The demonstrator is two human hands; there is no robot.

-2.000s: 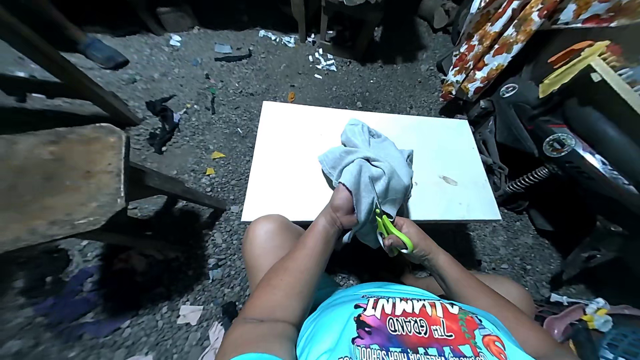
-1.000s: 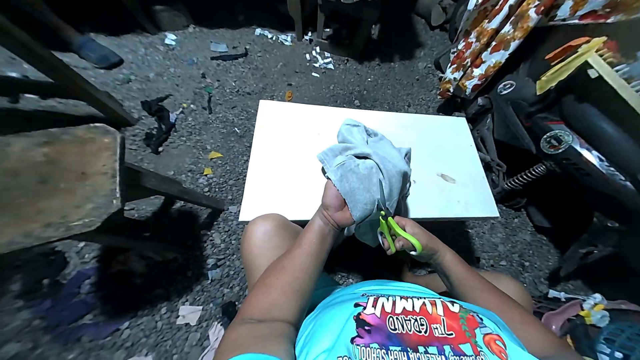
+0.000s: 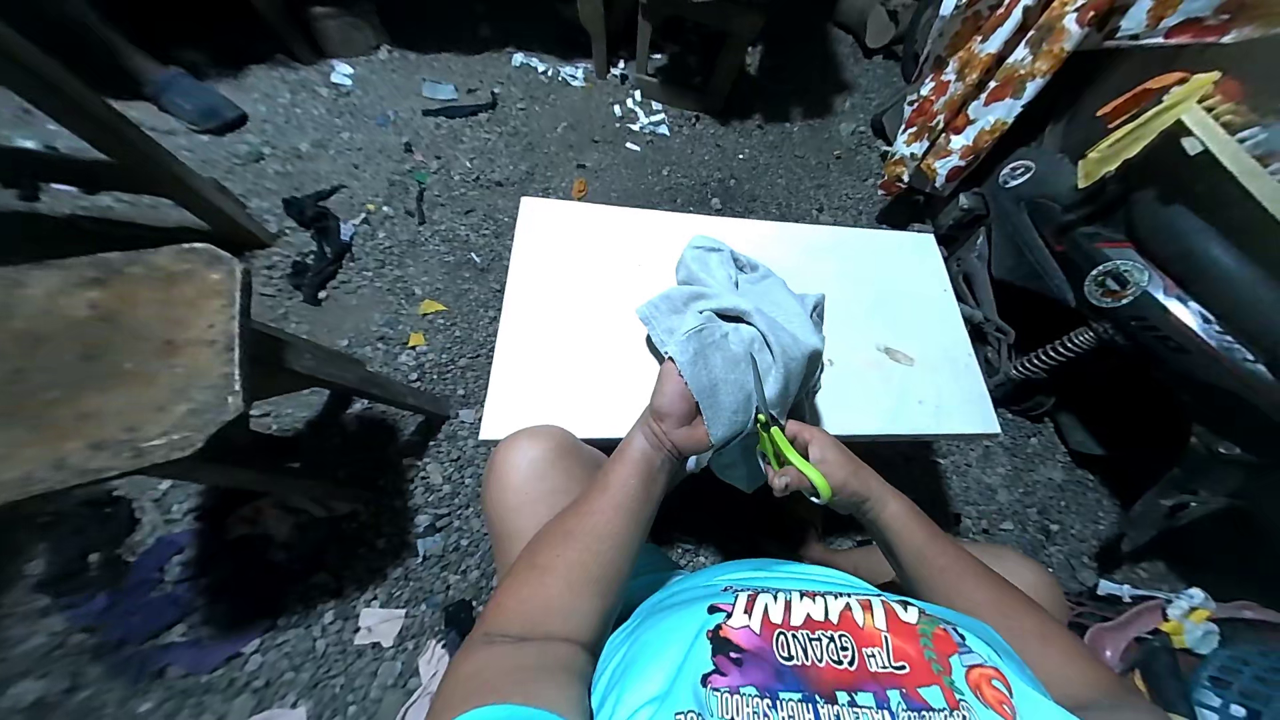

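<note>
A crumpled light grey cloth [image 3: 745, 320] lies on the white board [image 3: 580, 320], its near end hanging over the board's front edge. My left hand [image 3: 682, 408] holds the cloth at its lower left, with the fingers hidden beneath the fabric. In my right hand [image 3: 815, 465] are scissors with bright green handles [image 3: 792, 462]. One dark blade points away from me and lies over the cloth; whether the other blade is under the fabric cannot be told.
A worn wooden bench [image 3: 120, 350] stands at the left. At the right is a motorcycle [image 3: 1110, 290] beside a floral cloth [image 3: 980, 90]. Scraps, such as a black cloth piece [image 3: 322, 245], litter the gravel floor. A person's slippered foot [image 3: 200, 100] is at the upper left.
The cloth's left part has been turned and now spreads farther left over my left hand. The scissors have shifted slightly, with a blade now showing on top of the fabric.
</note>
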